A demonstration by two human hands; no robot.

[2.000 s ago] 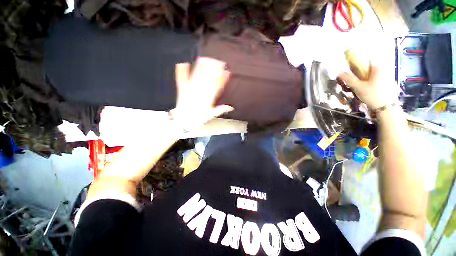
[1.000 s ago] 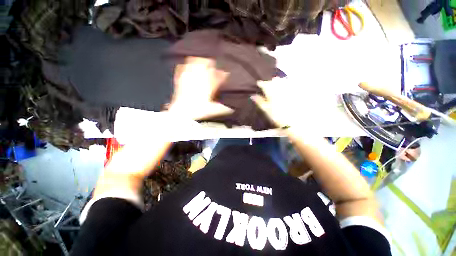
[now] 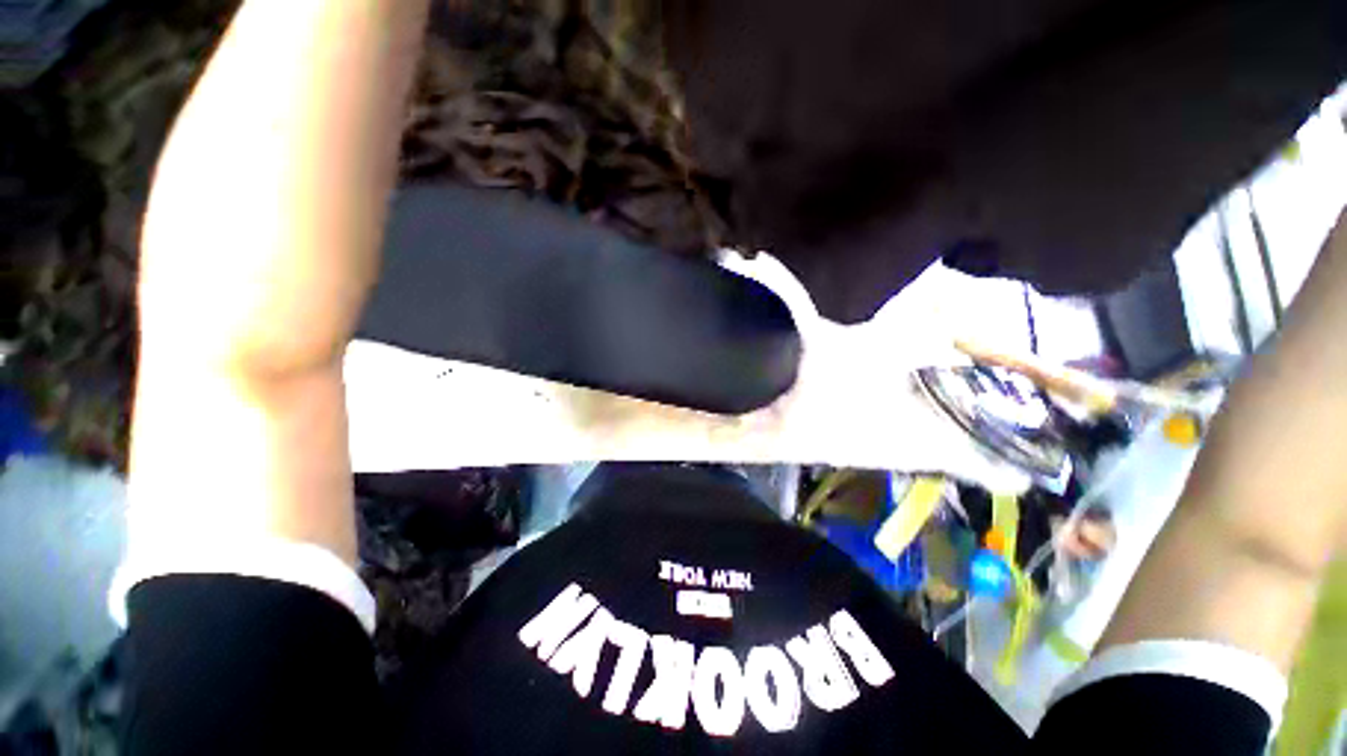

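Observation:
A large dark brown garment piece [image 3: 946, 133] is raised in the air across the top right, close to the camera and blurred. The dark grey padded board [image 3: 576, 303] lies bare, its rounded end at the right. Both my forearms reach up and out past the picture's edges, the left at the top left, the right at the right. Neither of my hands is in the picture, so their hold on the cloth is hidden. The steam iron [image 3: 997, 406] lies at the right end of the white table cover [image 3: 872, 392], handle upwards.
A heap of brown and plaid garments [image 3: 554, 126] lies beyond the board. A dark boxy iron rest [image 3: 1145, 318] stands right of the iron. A blue round object [image 3: 988, 573] and yellow strips are below the table's right edge.
The brown piece has left the board and is up at the top right. Both my hands have moved up and out of view. The iron, last held two seconds ago, lies released.

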